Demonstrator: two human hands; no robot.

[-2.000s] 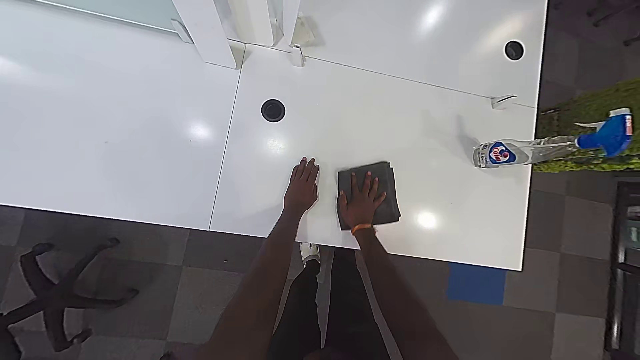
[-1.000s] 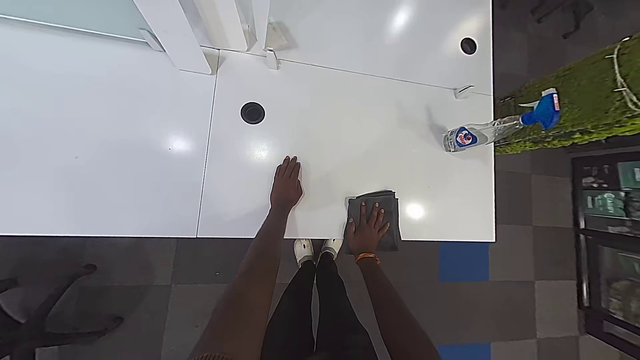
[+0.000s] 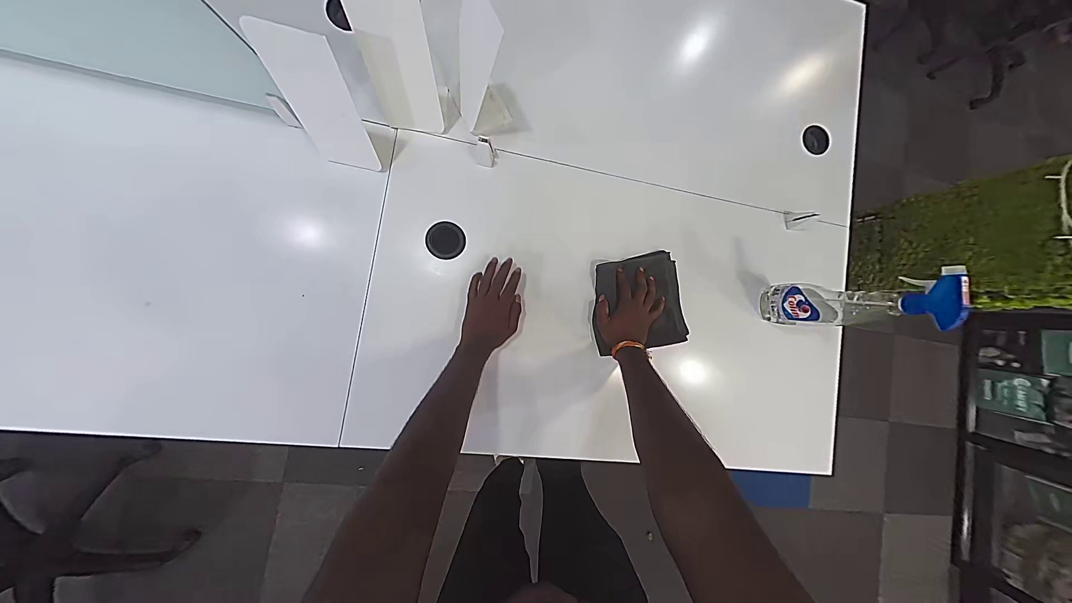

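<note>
My right hand [image 3: 631,311] lies palm down with fingers spread on a folded dark grey cloth [image 3: 668,293], pressing it flat on the white desk [image 3: 553,402]. To its left, my left hand [image 3: 492,308] rests flat on the bare desktop, holding nothing, just below a round black cable grommet [image 3: 445,240]. A clear spray bottle [image 3: 825,305] with a blue trigger head stands near the desk's right edge, to the right of the cloth.
White divider panels [image 3: 314,92] stand at the back left on the desk seam. A small bracket [image 3: 486,152] and another [image 3: 800,220] sit along that seam. Beyond the right edge are green artificial turf [image 3: 946,226] and a dark shelf unit [image 3: 963,469]. A chair base [image 3: 75,544] is at lower left.
The cloth under my right hand has moved from the desk's front edge farther in, away from my body. My left hand remains flat on the desktop.
</note>
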